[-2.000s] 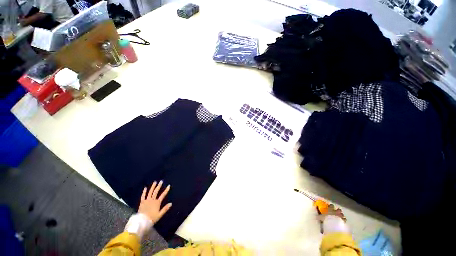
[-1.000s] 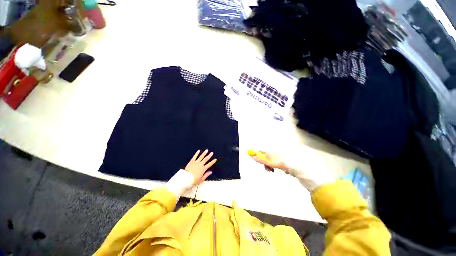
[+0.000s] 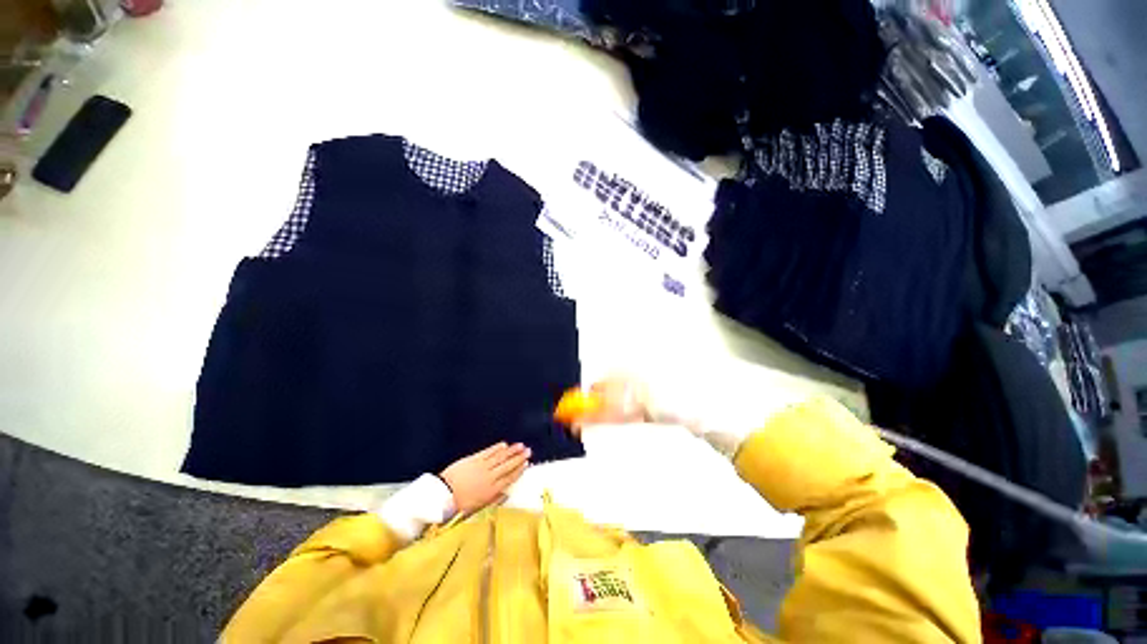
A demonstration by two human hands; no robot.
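A navy-black sleeveless vest [image 3: 390,315] lies flat on the cream-white table, with checked lining at its neck and armholes. My left hand [image 3: 488,477] lies flat at the vest's bottom edge, holding nothing. My right hand [image 3: 616,403] is blurred and closed around small yellow-orange thread snips [image 3: 577,406] at the vest's lower right edge. The snips' tip is too blurred to see.
Flat printed polybags [image 3: 642,208] lie right of the vest. A pile of unfinished vests [image 3: 843,252] is further right, with a black garment heap [image 3: 755,63] behind. A phone [image 3: 82,144] lies at left. A thin grey cord [image 3: 981,474] crosses at lower right.
My right hand has moved left with the snips to the vest's edge. My left hand has shifted down to the hem. The vest appears straighter and the view has shifted.
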